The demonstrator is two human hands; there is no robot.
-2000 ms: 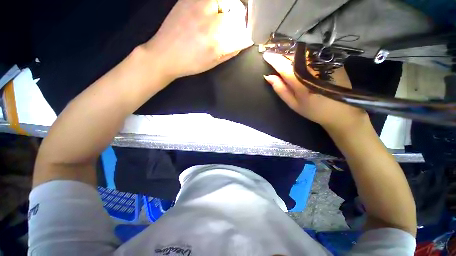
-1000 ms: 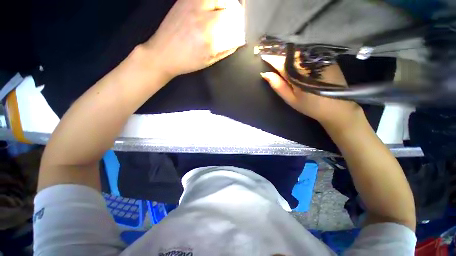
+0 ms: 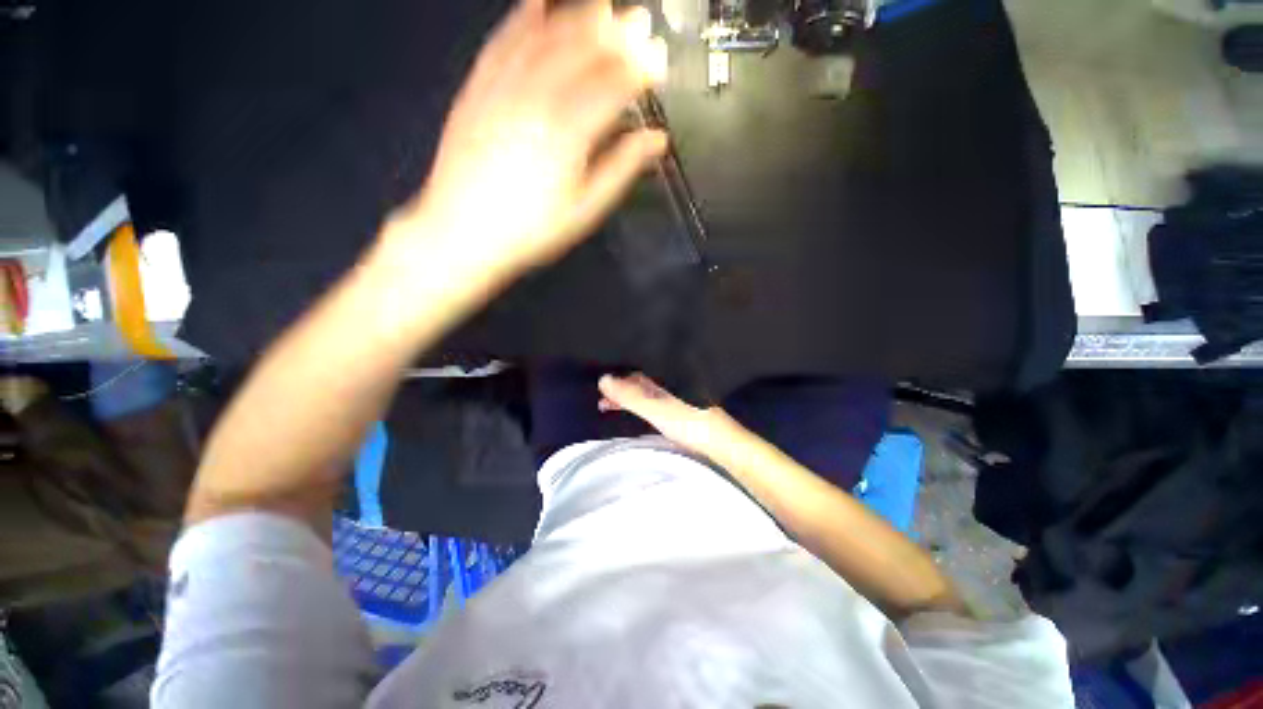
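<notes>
A large black cloth panel [image 3: 887, 236] covers the table and hangs at its front edge. A narrow strip or slit [image 3: 679, 194] with a thin light line runs down its middle. My left hand [image 3: 533, 153] is blurred over the cloth, its fingers and thumb beside the upper end of the slit; its grip is unclear. My right hand [image 3: 651, 402] is low at the table's front edge, close to my body, small in view; whether it holds cloth is unclear. The presser foot [image 3: 719, 63] of the sewing machine shows at the top, beyond the slit.
Orange tape [image 3: 129, 291] crosses the left table edge beside white papers. A metallic front edge [image 3: 1136, 346] shows at right, with dark cloth [image 3: 1219, 256] on the table there. Blue baskets [image 3: 395, 571] stand below. A brown shape shows at far left.
The black panel has come out from under the machine head and spread towards me, showing the slit. My right hand has moved from beside the needle down to the front edge. The view has shifted.
</notes>
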